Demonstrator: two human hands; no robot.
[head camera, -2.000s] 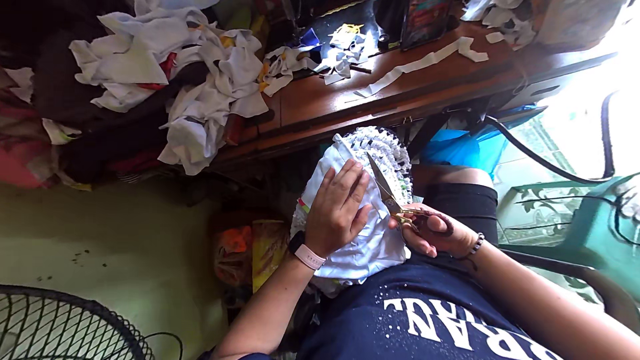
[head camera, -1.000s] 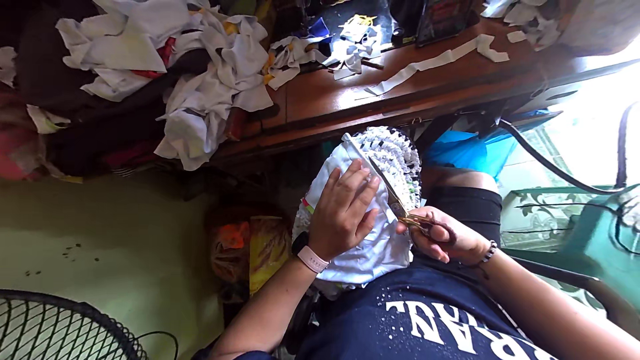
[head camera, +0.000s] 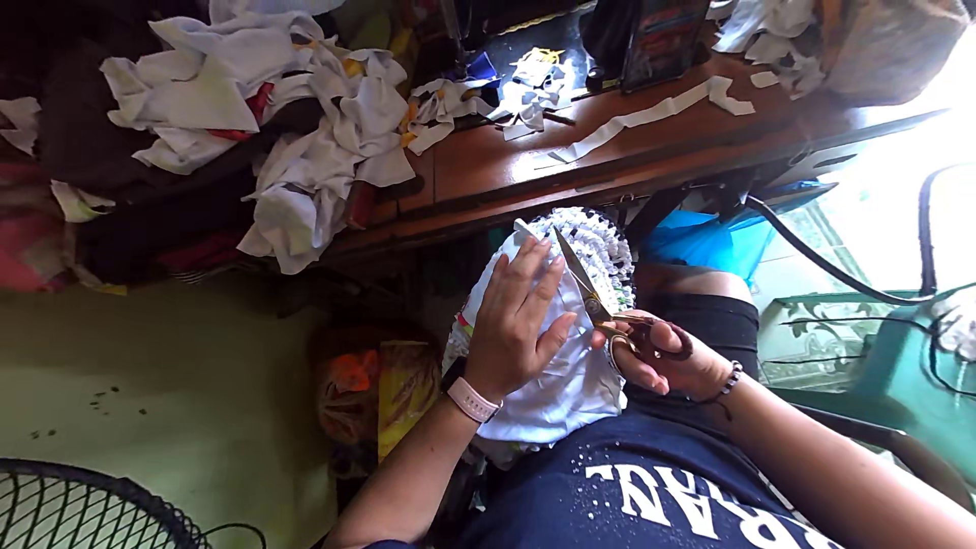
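Note:
A piece of white cloth (head camera: 568, 381) lies over my lap, on top of a shaggy white fabric piece with dark flecks (head camera: 602, 248). My left hand (head camera: 518, 320) rests flat on the cloth, fingers pointing up toward the table and somewhat apart. In my right hand (head camera: 659, 358) is a pair of scissors (head camera: 591, 301), with thumb and fingers in the handles. The blades point up and left along the cloth's right edge, close to my left fingertips. Whether cloth lies between the blades cannot be made out.
White fabric scraps (head camera: 328, 152) are heaped at the upper left of a brown wooden table (head camera: 488, 164). A long white strip (head camera: 648, 114) lies on it. A black wire fan guard (head camera: 76, 503) is at the lower left, a green plastic chair (head camera: 900, 366) at the right, and a blue plastic bag (head camera: 701, 236) beneath the table.

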